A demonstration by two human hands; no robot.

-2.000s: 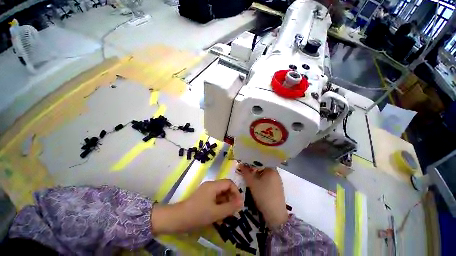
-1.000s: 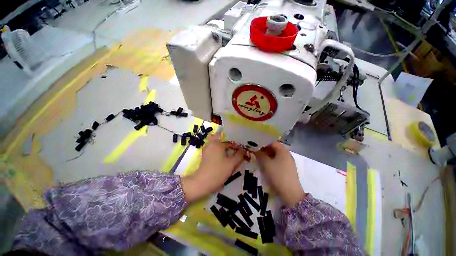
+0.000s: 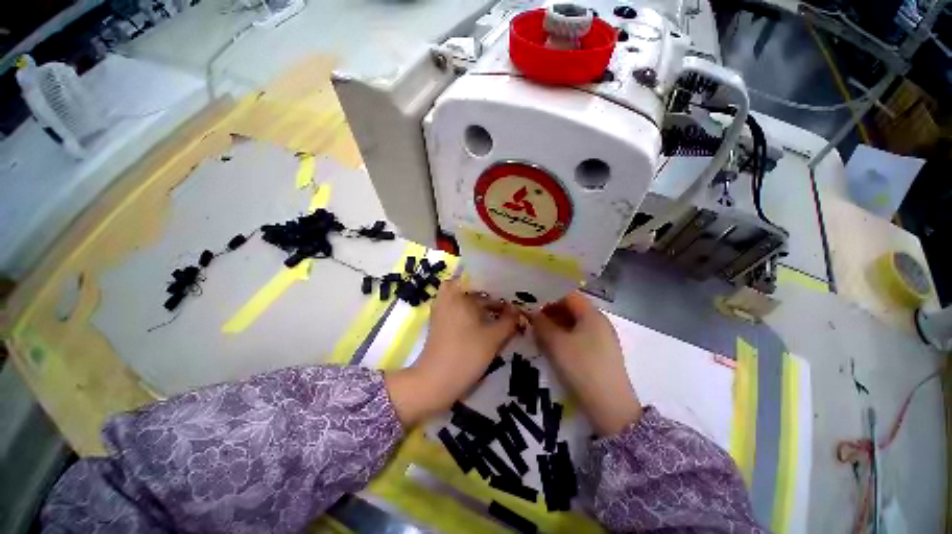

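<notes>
My left hand (image 3: 459,339) and my right hand (image 3: 587,349) meet at the needle area, just under the front of the white sewing machine head (image 3: 532,136). Their fingertips are close together and partly hidden by the head; whatever lies between them is too small to make out. Loose flat black strips (image 3: 512,433) lie in a pile on the white sheet (image 3: 668,378) between my wrists. Short black sewn pieces (image 3: 303,235), joined by thin thread, lie in a straggling cluster on the table to the left.
A red dish (image 3: 562,47) sits on top of the machine head. Yellow tape (image 3: 277,300) marks the table. At the right are a yellow tape roll (image 3: 904,278), a thin-shafted tool (image 3: 875,469) and reddish cord (image 3: 858,451). A small white fan (image 3: 50,102) stands far left.
My left hand has moved from over the strips up to the needle area beside my right hand, uncovering more of the pile. The view has shifted, so the machine head looks nearer.
</notes>
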